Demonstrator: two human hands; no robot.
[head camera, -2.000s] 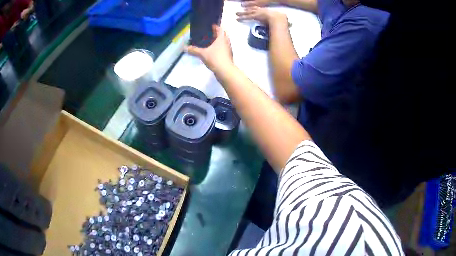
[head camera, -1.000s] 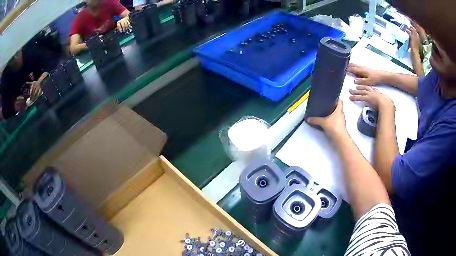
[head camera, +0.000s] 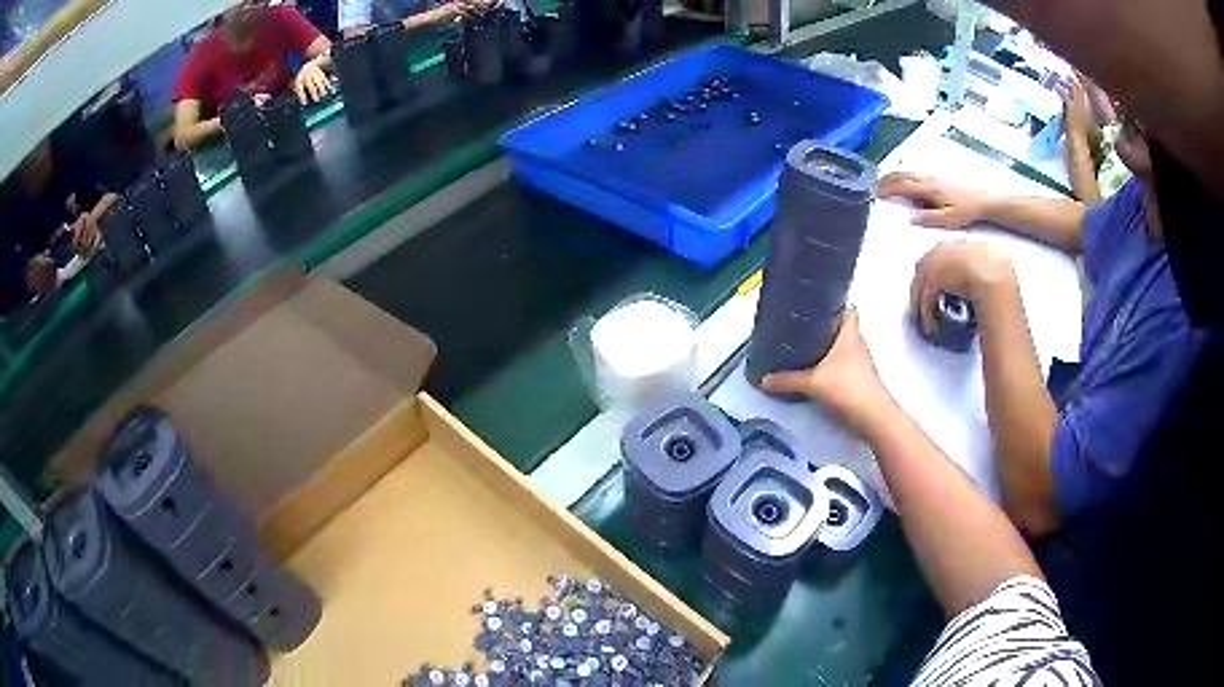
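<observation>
My right hand (head camera: 830, 383), on an arm with a striped sleeve, grips the lower end of a tall column of stacked dark grey housings (head camera: 809, 262). The column stands nearly upright, leaning slightly, at the edge of the white sheet. The thumb and fingers wrap around its base; whether the base touches the surface I cannot tell. Just nearer to me are several shorter stacks of housings (head camera: 765, 510) on the green bench, with ring and centre hole facing up. My left hand is not in view.
An open cardboard box (head camera: 537, 503) holds a pile of small inserts (head camera: 577, 644) and leaning housing columns (head camera: 181, 517). A white cup (head camera: 642, 346) stands behind the stacks. A blue tray (head camera: 691, 222) lies beyond. A neighbour's hand (head camera: 973, 275) is on a dark housing at right. People sit opposite.
The view has swung left, showing the line opposite. My right hand still grips the column, now nearer the short stacks. The neighbour's hand has moved onto the single housing.
</observation>
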